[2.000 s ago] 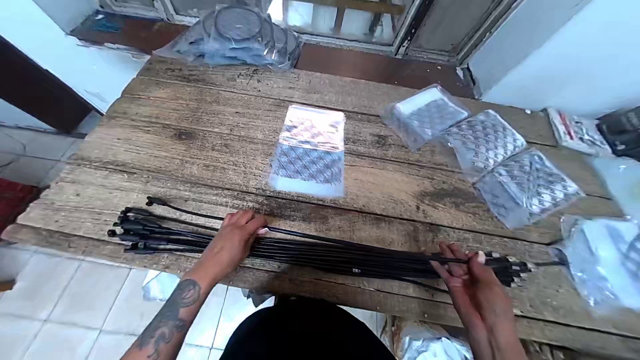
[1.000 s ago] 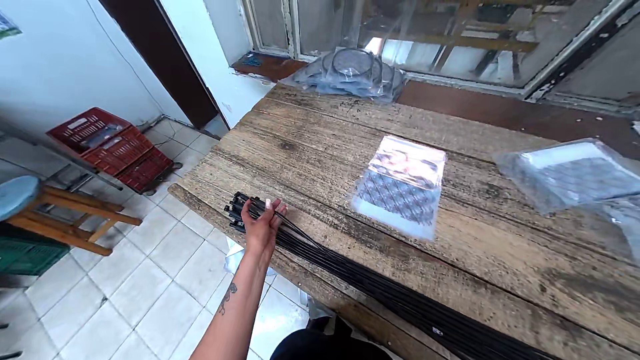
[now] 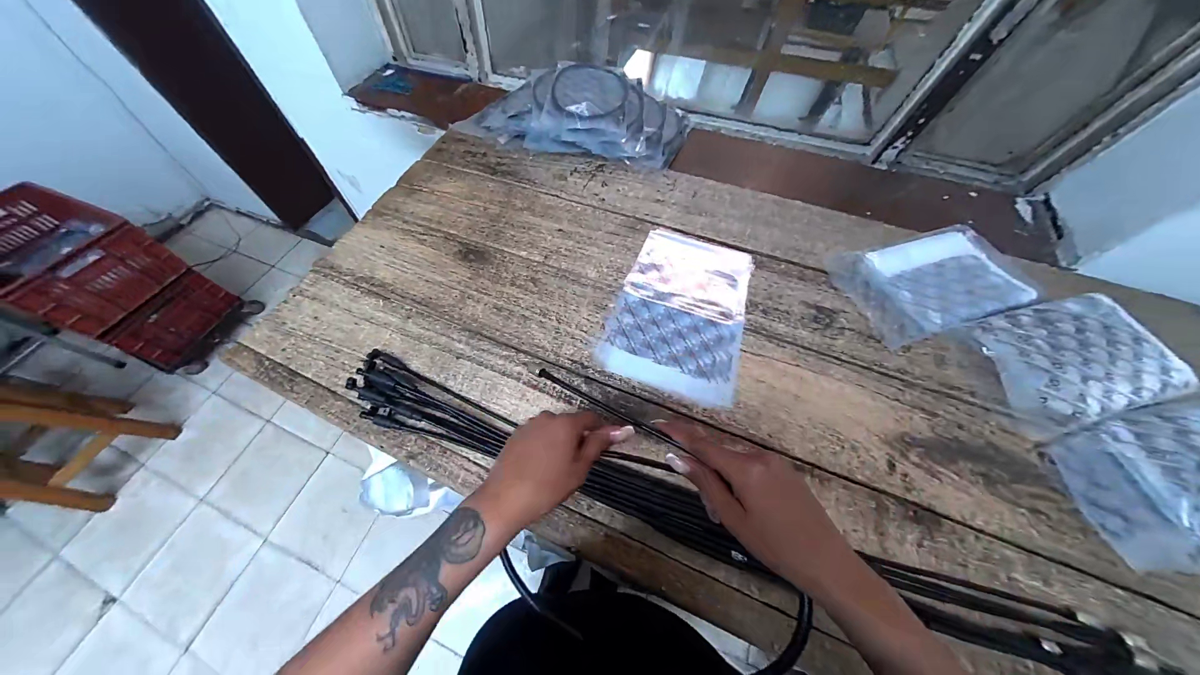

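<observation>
A bundle of black cables [image 3: 647, 497] lies along the near edge of the wooden table [image 3: 450, 272], its connector ends fanned at the left. Over its middle, my left hand [image 3: 553, 459] pinches a single black cable [image 3: 600, 405] between thumb and finger. My right hand [image 3: 741, 478] grips the same cable just to the right, so its tip points up and left. Part of this cable hangs in a loop below the table edge. A flat, clear plastic bag with a patterned lower half [image 3: 677, 319] lies beyond my hands.
Bagged coiled cables [image 3: 591, 108] are piled at the table's back left corner. Several patterned plastic packets [image 3: 1083, 356] lie at the right. Red crates [image 3: 103, 272] and a wooden stool [image 3: 75, 422] stand on the tiled floor at the left.
My left hand has moved right from the bundle's connector ends to its middle. My right hand, out of view one second ago, is beside it now. One cable is raised off the bundle.
</observation>
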